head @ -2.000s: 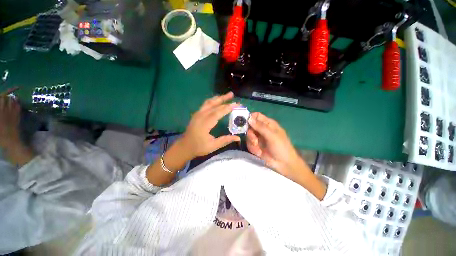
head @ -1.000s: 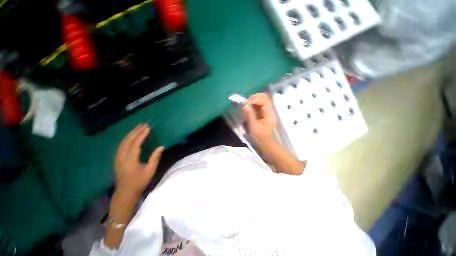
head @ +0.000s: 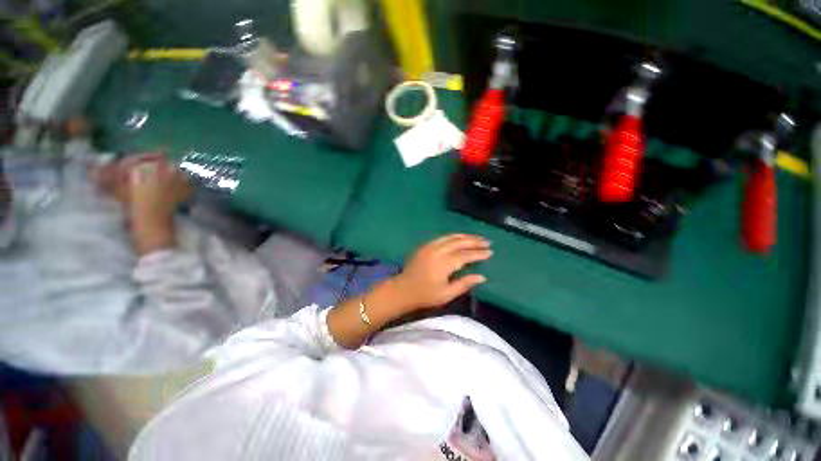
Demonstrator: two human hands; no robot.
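Note:
My left hand point(head: 443, 270) is over the front edge of the green bench, fingers apart, with nothing seen in it. My right hand is not in view. The black press fixture point(head: 549, 237) stands in front, above and right of my left hand. Its three red clamp handles show at the left point(head: 484, 126), middle point(head: 622, 158) and right point(head: 760, 207). No unit can be made out in its dark nests; the picture is blurred. The lower parts tray point(head: 720, 432) with pale units is cut off at the bottom right.
A tape ring point(head: 411, 103) and a white paper point(head: 428, 139) lie left of the fixture. A dark tape dispenser point(head: 353, 90) stands farther left. A neighbour's hands point(head: 144, 185) are at the left by a small parts tray point(head: 211, 170). The upper tray's edge point(head: 810, 342) shows at right.
The view has swung from the right-hand trays back to the left. My right hand, which held a small pale part over the lower tray, has left the picture. My left hand remains empty.

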